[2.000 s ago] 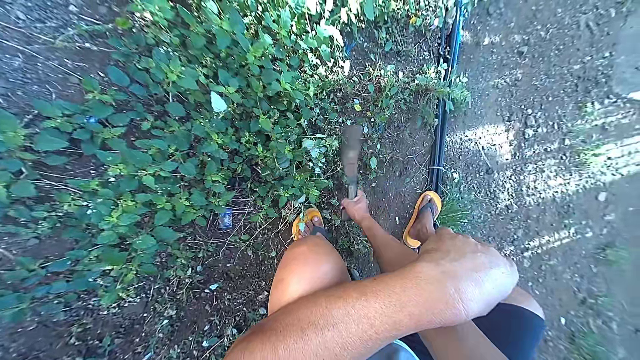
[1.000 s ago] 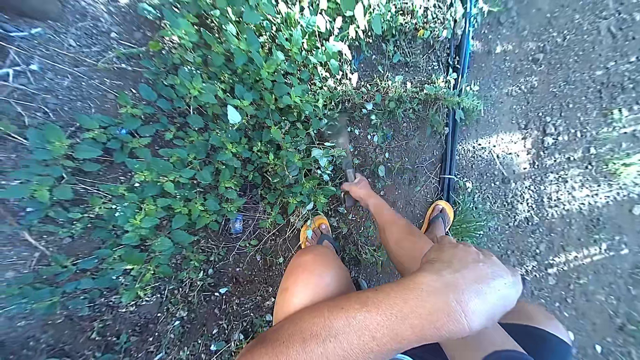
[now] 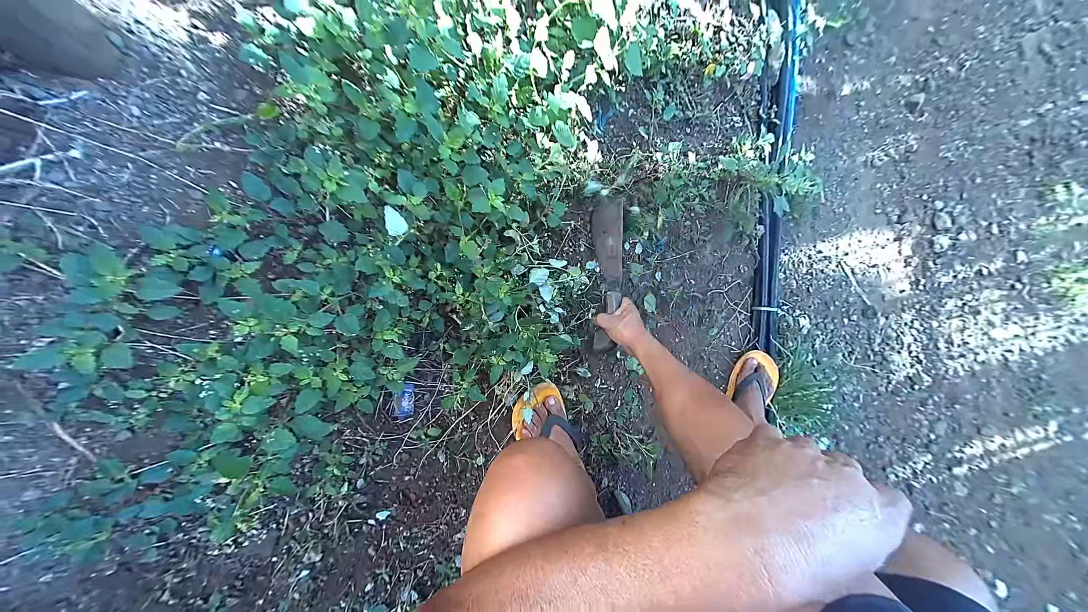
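My right hand [image 3: 622,325] is closed around the handle of a machete [image 3: 608,242], whose broad, dull blade points away from me over the soil. The blade's far end lies at the edge of the leafy green weeds [image 3: 408,187]. Across my lap reaches my left arm, and my left hand [image 3: 803,501] rests on my right knee, its fingers curled over and mostly hidden. I see no object in it.
Black hoses or pipes [image 3: 769,255] run along the soil right of the machete. My feet, in yellow flip-flops [image 3: 534,404], flank the working arm. A small blue-labelled container [image 3: 405,401] lies among stems. Dry twigs [image 3: 38,161] lie at left, beside a greyish rounded object [image 3: 55,38].
The machete has swung about near the weeds' edge; it was blurred a second ago and now shows more clearly. My left hand has stayed on the knee.
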